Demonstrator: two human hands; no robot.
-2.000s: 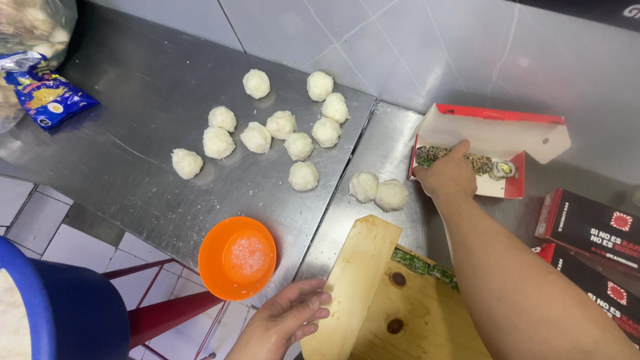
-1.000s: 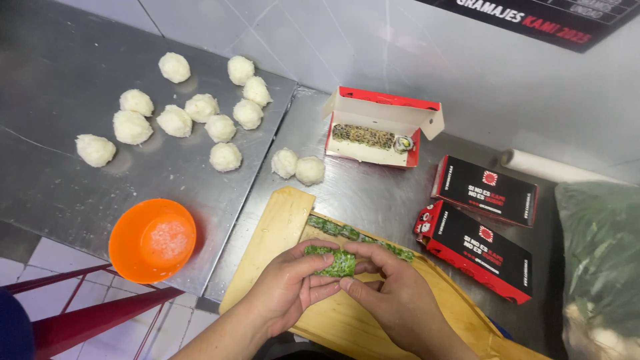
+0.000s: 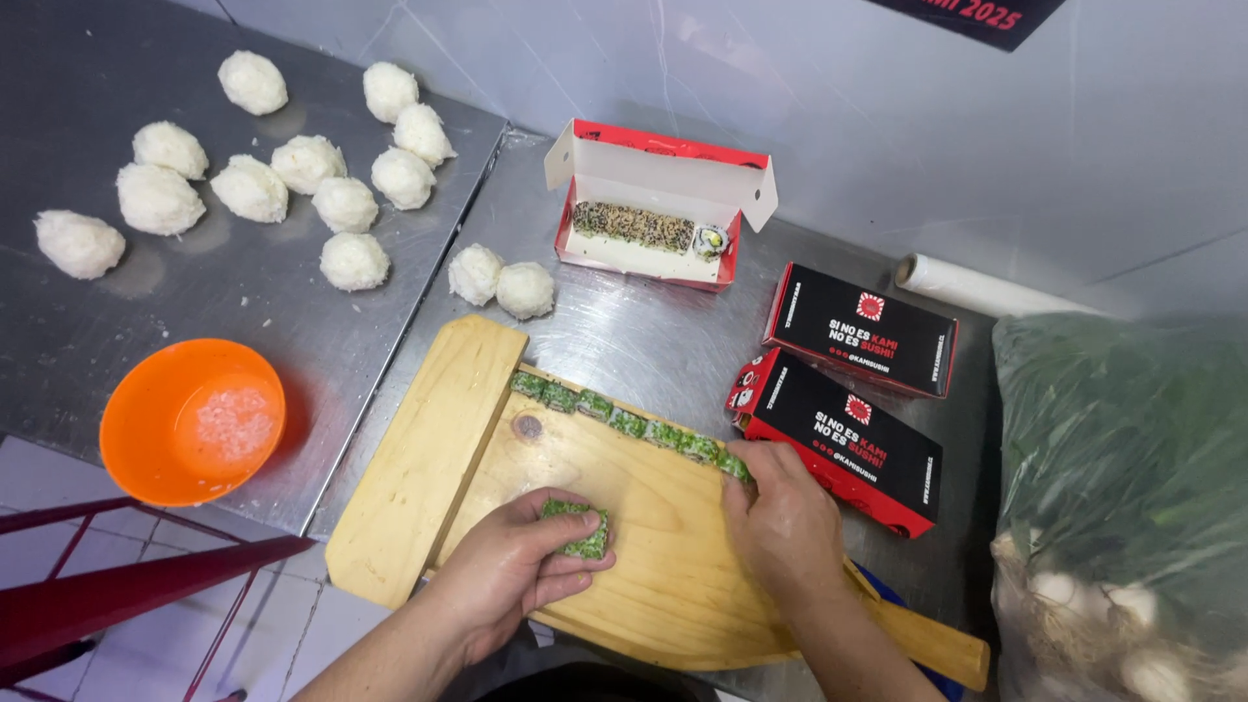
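Observation:
My left hand [image 3: 522, 561] holds a green-coated sushi piece [image 3: 575, 529] between thumb and fingers above a wooden board [image 3: 624, 526]. The fingertips of my right hand [image 3: 785, 522] touch the right end of a row of green-coated sushi pieces [image 3: 627, 423] along the board's far edge; whether they grip the end piece cannot be told. Beyond the board, an open red and white box [image 3: 643, 268] contains a sesame-coated sushi roll [image 3: 634, 226] and, at its right, one piece [image 3: 710, 242] with its cut face showing.
Several rice balls [image 3: 251, 187] lie on the steel counter [image 3: 58, 351] at left, two more [image 3: 525, 291] behind the board. An orange bowl [image 3: 146, 419] stands at front left. Two closed boxes [image 3: 858, 327], a white roll [image 3: 985, 287] and a bag of green onions [image 3: 1121, 468] are at right.
My hands, together over the board one second ago, are now apart, the right one at the row's end. Two seconds ago my right hand was at the sesame roll in the open box.

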